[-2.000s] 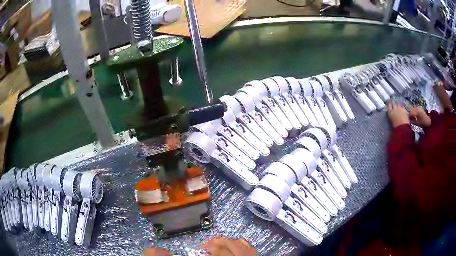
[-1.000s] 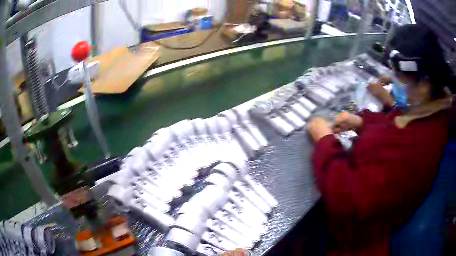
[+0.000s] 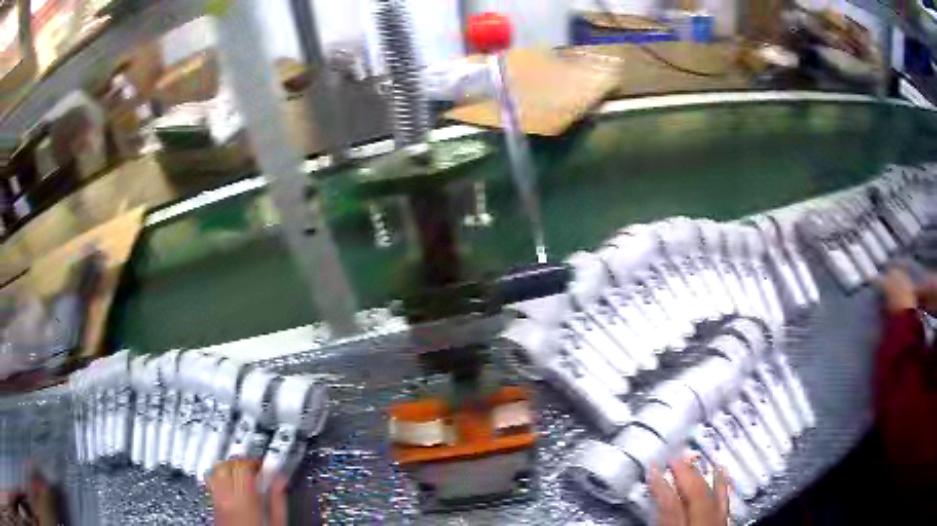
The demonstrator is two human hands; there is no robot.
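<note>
White handheld fans lie in overlapping rows: a left group (image 3: 190,411), a large right group (image 3: 668,293) and a nearer right group (image 3: 709,401). My left hand (image 3: 247,495) is at the handle ends of the left group, cut off by the bottom edge. My right hand (image 3: 690,495) is at the front end of the nearer right group, fingers slightly apart. Blur hides whether either hand grips a fan. The press fixture (image 3: 462,437), orange with pale pads, stands between my hands with no fan visible on it.
The green press column (image 3: 437,247) rises behind the fixture; its lever with a red knob (image 3: 489,33) stands up. A green conveyor (image 3: 637,154) runs behind the bench. A coworker's dark red sleeve (image 3: 904,370) is at right. A blurred hand-like shape (image 3: 31,503) shows at far left.
The view swung right, then back left. My hands, together below the fixture two seconds ago, are now apart, one at each side's fans. The red lever knob now shows, with the view tilted higher.
</note>
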